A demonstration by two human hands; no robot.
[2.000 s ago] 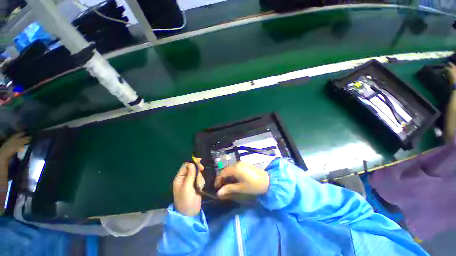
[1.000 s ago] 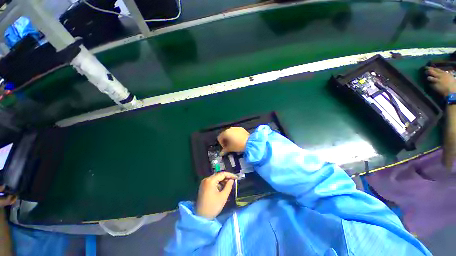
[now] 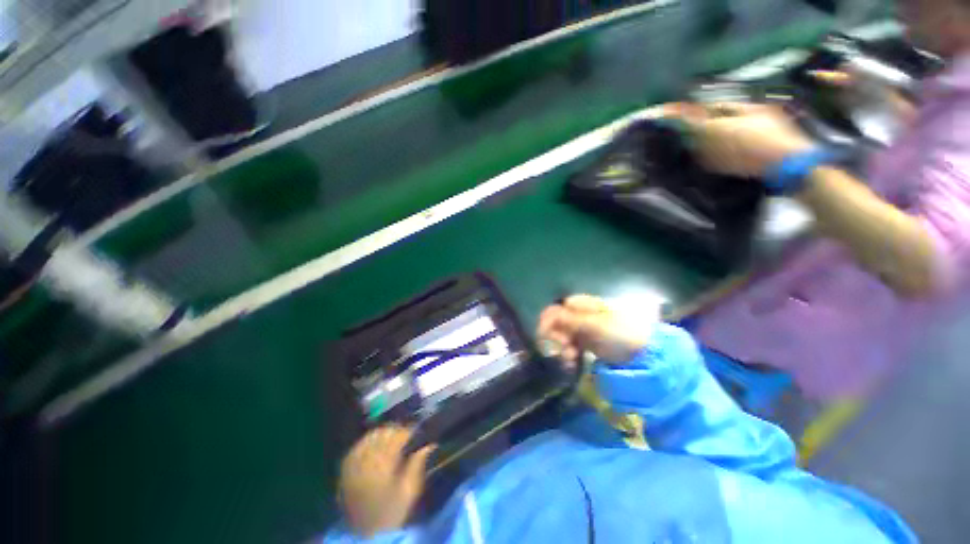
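Observation:
An opened tablet unit with a silver-white battery and a black cable across it lies in a black foam tray in front of me. My left hand is at the tray's near left corner, its fingertips at the edge; blur hides whether it holds anything. My right hand is raised just right of the tray, fingers curled together; a small dark thing shows at the fingertips, too blurred to name. Yellow strips show at the bench edge below my right wrist.
A second black tray with a unit stands at the upper right. A person in a pink smock with a blue wristband reaches over it. A white strip runs along the green bench. A white post stands at left.
The view has swung right and blurred. My right hand has left the unit and moved right of the tray. My left hand is now at the tray's near left corner. The neighbour's arm reaches over the other tray.

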